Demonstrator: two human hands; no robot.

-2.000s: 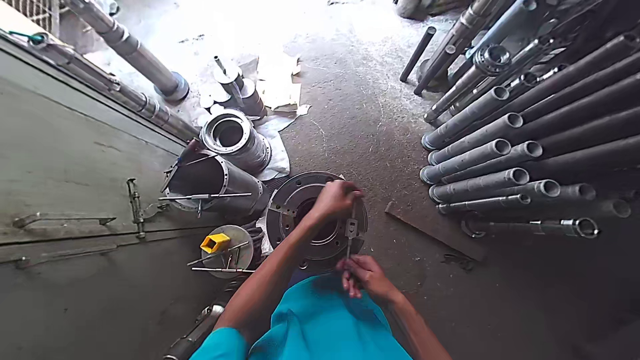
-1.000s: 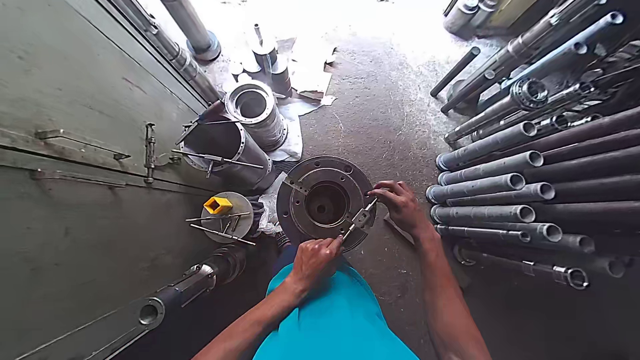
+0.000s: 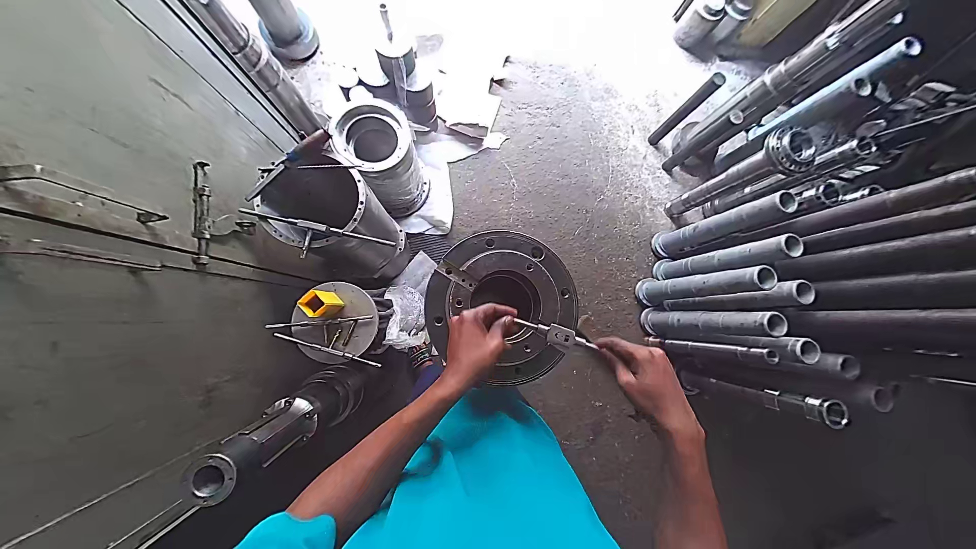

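A round metal flange (image 3: 560,297) with a ring of bolt holes and a wide centre bore stands upright in front of me. Across its near right part lies a tap wrench (image 3: 562,336), held by both ends. My left hand (image 3: 479,343) grips the left handle over the bore's near edge, and my right hand (image 3: 644,377) grips the right handle just outside the rim. Whether a tap sits in the wrench's block, and in a hole, cannot be told. A small drilled metal plate (image 3: 457,275) rests on the flange's upper left.
Left stand an open metal cylinder (image 3: 374,244) with a second tap wrench (image 3: 320,228) on top, a flanged sleeve (image 3: 404,171) and a round stool-like disc (image 3: 358,305) holding a yellow square piece (image 3: 320,303) and rods. Metal pipes (image 3: 717,324) lie stacked at right. A grey cabinet (image 3: 99,343) borders the left.
Two seconds ago my left hand was higher over the flange and my right hand near its lower edge. Since one second ago, the wrench has turned from a steep slant to a shallower, opposite one.
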